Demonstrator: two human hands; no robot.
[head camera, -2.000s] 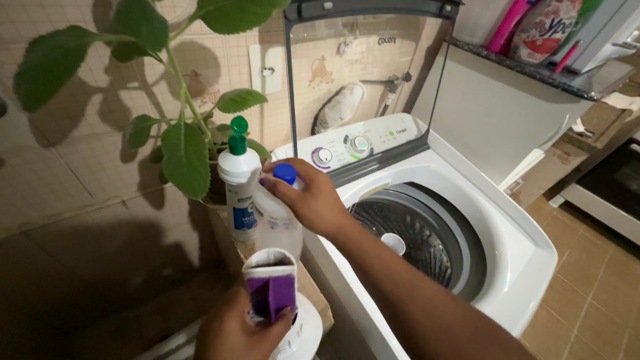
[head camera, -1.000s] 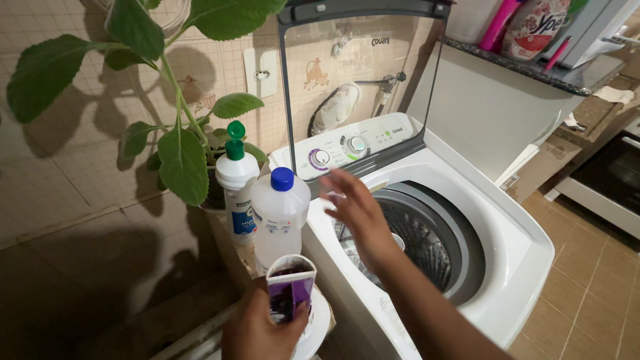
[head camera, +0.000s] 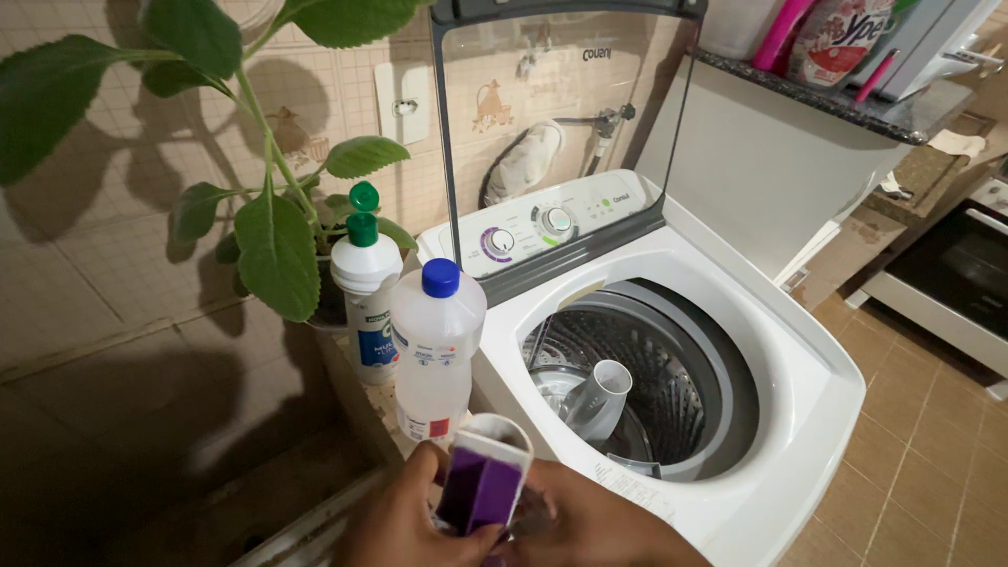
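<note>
Low in the middle of the view, my left hand (head camera: 417, 512) grips a small white and purple plastic dispenser drawer (head camera: 482, 480), possibly the washer's. My right hand (head camera: 583, 512) is at its right side, touching it, its fingertips partly hidden. Just behind stands a clear plastic bottle with a blue cap (head camera: 439, 346), upright and capped. Behind that is a white bottle (head camera: 366, 303) with its green flip cap raised. To the right, the top-load washing machine (head camera: 811, 354) has its lid up, showing the metal drum (head camera: 654, 370) and the grey central agitator (head camera: 602, 402).
A potted leafy plant (head camera: 276, 252) stands at the left by the tiled wall, with a wall socket (head camera: 405, 105) above. A granite shelf (head camera: 803, 87) holding cleaning products is at upper right, and an oven (head camera: 945, 276) beyond it. A dark basin lies at lower left.
My right hand was on the blue-capped bottle, let it go, and has come down to the drawer in my left hand. The bottle stands upright where it was released.
</note>
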